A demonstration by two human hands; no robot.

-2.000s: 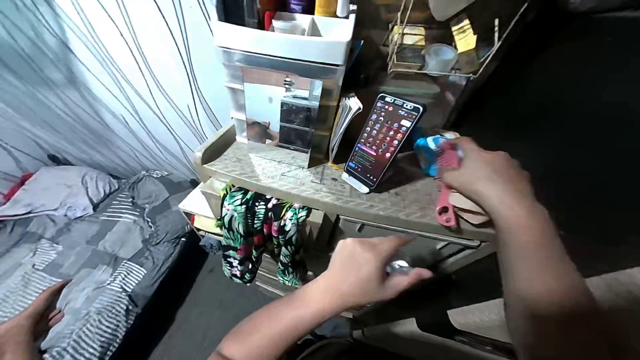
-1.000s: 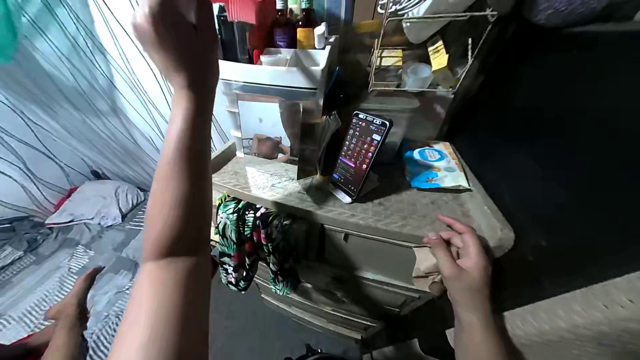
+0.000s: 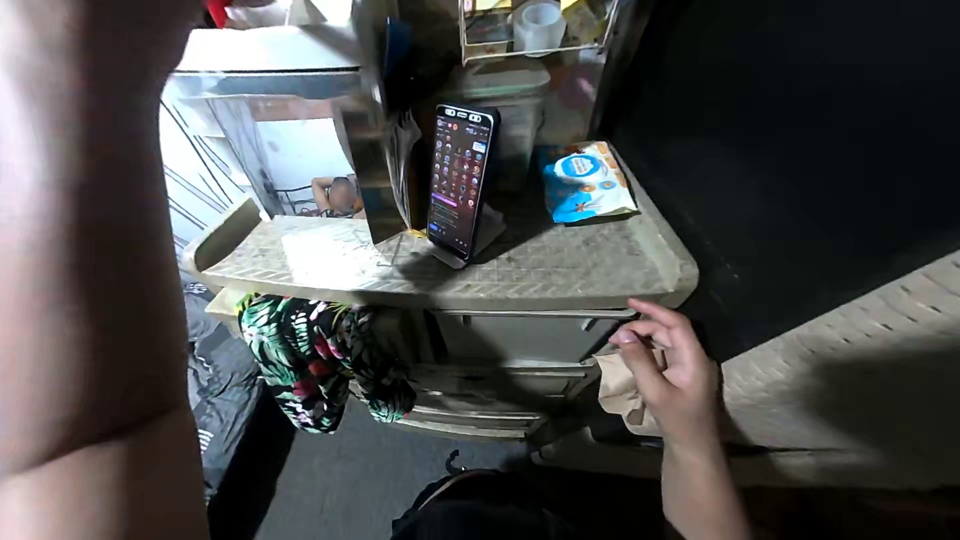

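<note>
My left forearm fills the left side of the head view, raised. The heel of my left hand (image 3: 154,41) shows at the top edge; its fingers are out of view. My right hand (image 3: 675,367) is below the right front corner of the dresser top, fingers bent, with a crumpled tan paper or cloth piece (image 3: 621,386) held low against the palm. A smartphone (image 3: 461,184) with a lit screen leans upright on a stand (image 3: 487,229) on the dresser top (image 3: 555,262). Right of it lies a blue and white soft packet (image 3: 589,184).
A mirrored white plastic organizer (image 3: 300,169) stands at the back left. Behind the phone are a lidded clear container (image 3: 517,97) and a wire rack (image 3: 536,54) with a translucent cup. Floral cloth (image 3: 315,360) hangs from a drawer. A dark surface (image 3: 787,150) is at the right.
Since two seconds ago, my left hand has risen from in front of the drawers to the top edge. My right hand has moved from the packet to below the dresser's front edge.
</note>
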